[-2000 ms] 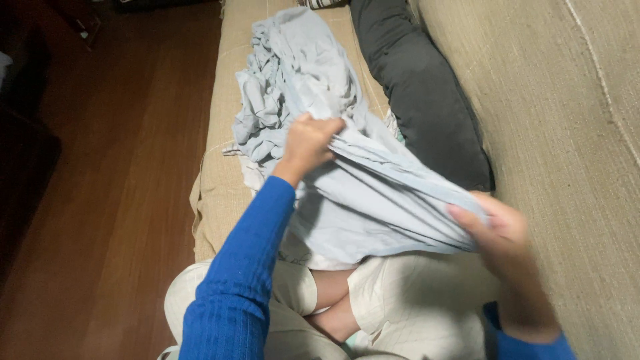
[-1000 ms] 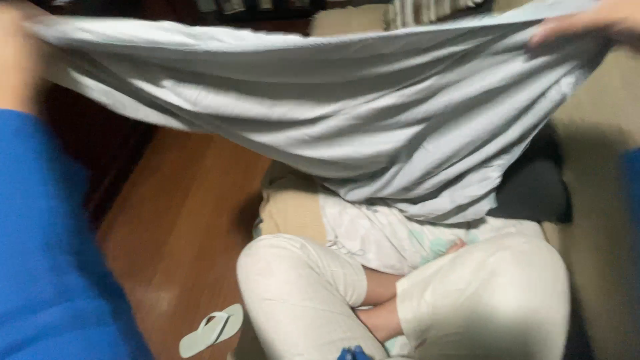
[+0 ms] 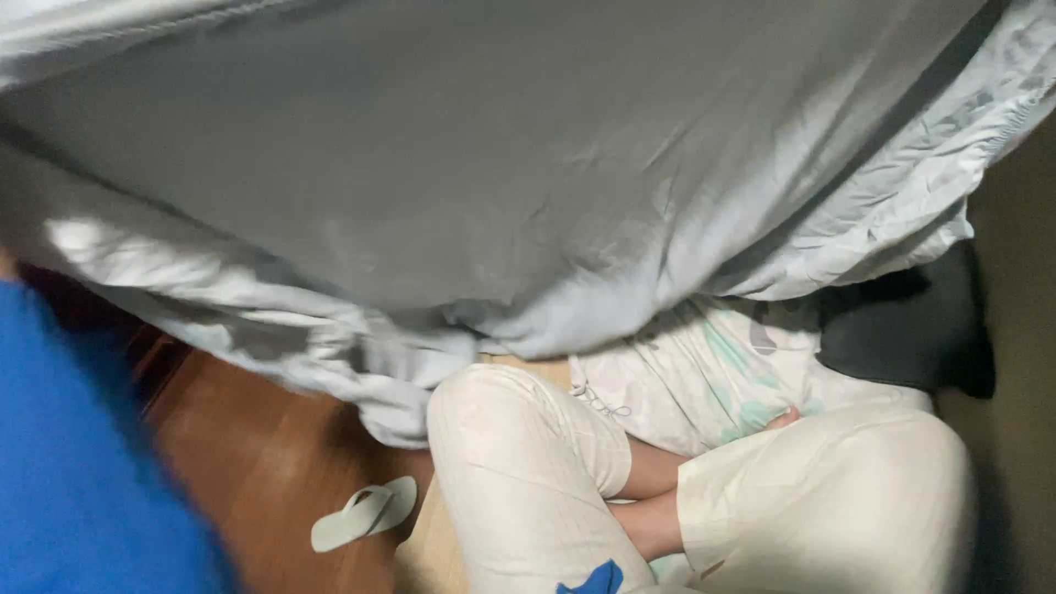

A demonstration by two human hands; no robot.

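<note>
A large light grey-blue cloth (image 3: 495, 165), with a gathered, elastic-looking edge at the right, hangs spread across the upper part of the head view. Its lower folds droop over the seat and the floor side. My left arm in a blue sleeve (image 3: 74, 445) rises at the left edge; only a sliver of skin shows above it, and the hand itself is out of sight. My right hand is outside the frame. Under the cloth, a white fabric with green and grey patterns (image 3: 701, 371) lies in front of my crossed legs in cream trousers (image 3: 528, 478).
A dark cushion (image 3: 907, 338) lies at the right, beside the sofa's backrest (image 3: 1023, 346). The tan seat edge (image 3: 433, 536) borders a wooden floor (image 3: 247, 437), where a pale flip-flop (image 3: 365, 513) lies.
The grey-blue cloth, bunched on the seat at first and held in both hands, was stretched between them and now hangs spread higher and wider. Both hands have moved out of view. The view has shifted.
</note>
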